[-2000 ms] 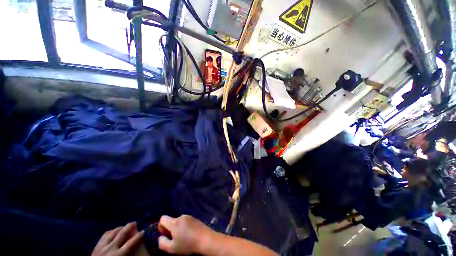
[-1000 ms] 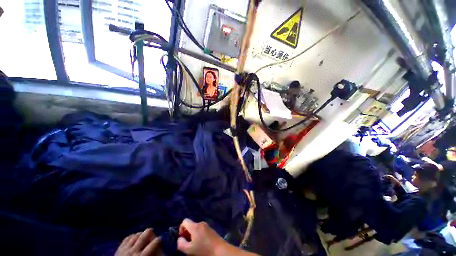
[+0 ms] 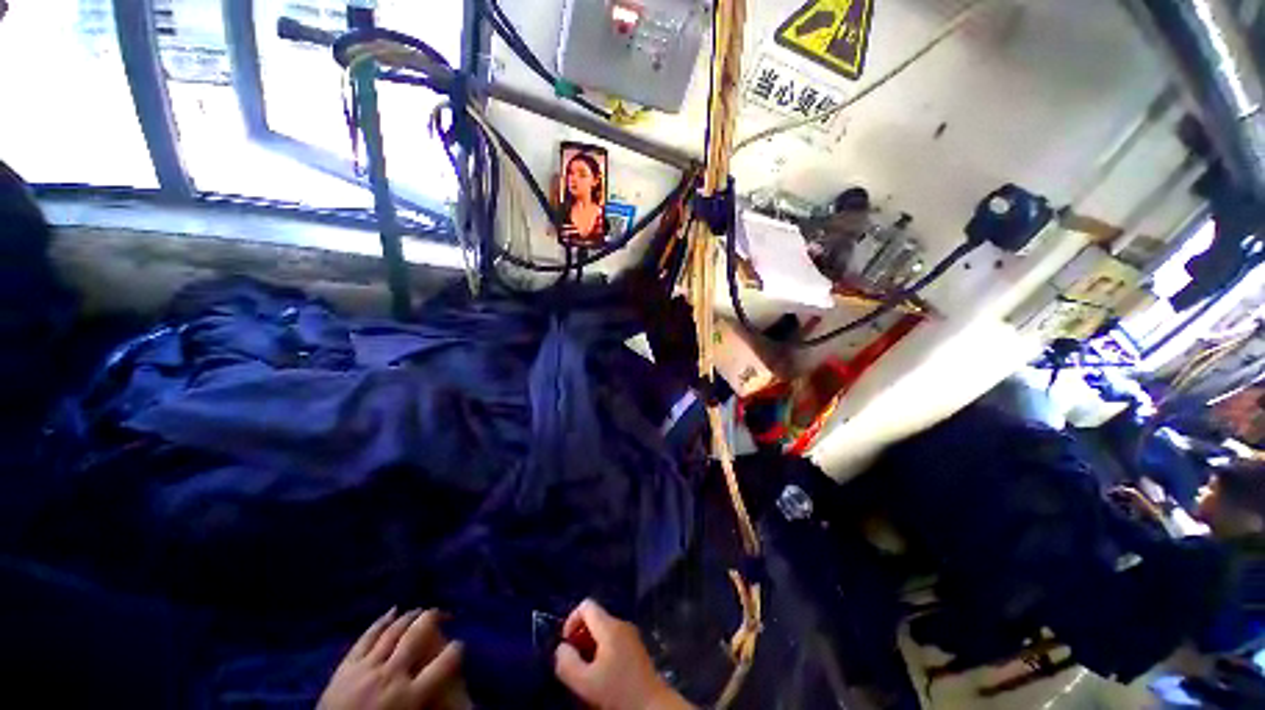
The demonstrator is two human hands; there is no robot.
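A large crumpled heap of navy cloth fills the area in front of me. My left hand lies on navy cloth at the bottom edge, fingers bent; its grip is hidden. My right hand is to its right, fingers curled round a small item with a red part, perhaps snips. A thin pale-edged dark tip shows just left of its fingers. Both hands are cut off by the frame's bottom edge.
Long tan cords hang in front of the heap. A small clear item lies at its right. Red things and a pale box are by the wall. A phone or picture card stands upright. Other people are at far right.
My hands have shifted right in the view and are now farther apart. The right hand has moved off the cloth between them, and the dark tip now shows. The view has also shifted.
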